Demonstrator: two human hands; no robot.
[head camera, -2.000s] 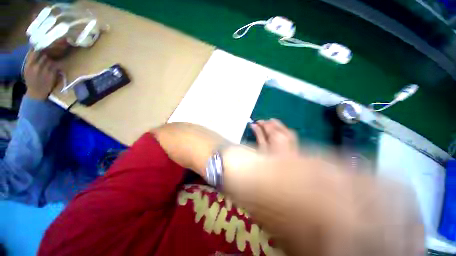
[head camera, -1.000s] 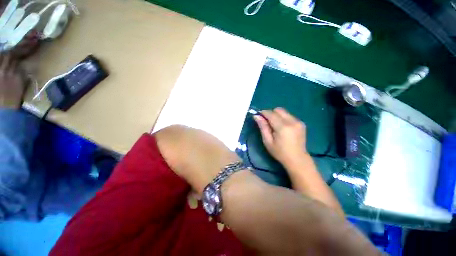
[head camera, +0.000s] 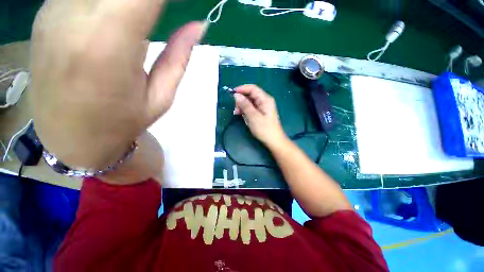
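My right hand (head camera: 258, 112) pinches a small dark cable plug (head camera: 230, 90) with a pale tip over the dark-green mat (head camera: 265, 149). The thin black cable (head camera: 225, 144) loops across the mat under my right forearm. No unit is at the plug. My left hand (head camera: 106, 69) is large, blurred and close to the camera at the upper left, with the thumb spread. Its fingers are cut off by the top edge, so I cannot tell if they hold anything. A black box (head camera: 320, 106) with pale lettering lies right of my right hand. A round metal-faced part (head camera: 310, 67) sits above it.
White units with straps, one at top centre (head camera: 320, 10) and one further right (head camera: 395, 31), lie on the green conveyor belt (head camera: 350, 37). White sheets (head camera: 400, 125) flank the mat. A blue bin (head camera: 451, 119) of white pieces stands far right. A black block (head camera: 27, 147) lies at left.
The view has shifted right. My left arm, which reached across to the right, is now raised at the upper left. My right hand still pinches the plug over the mat.
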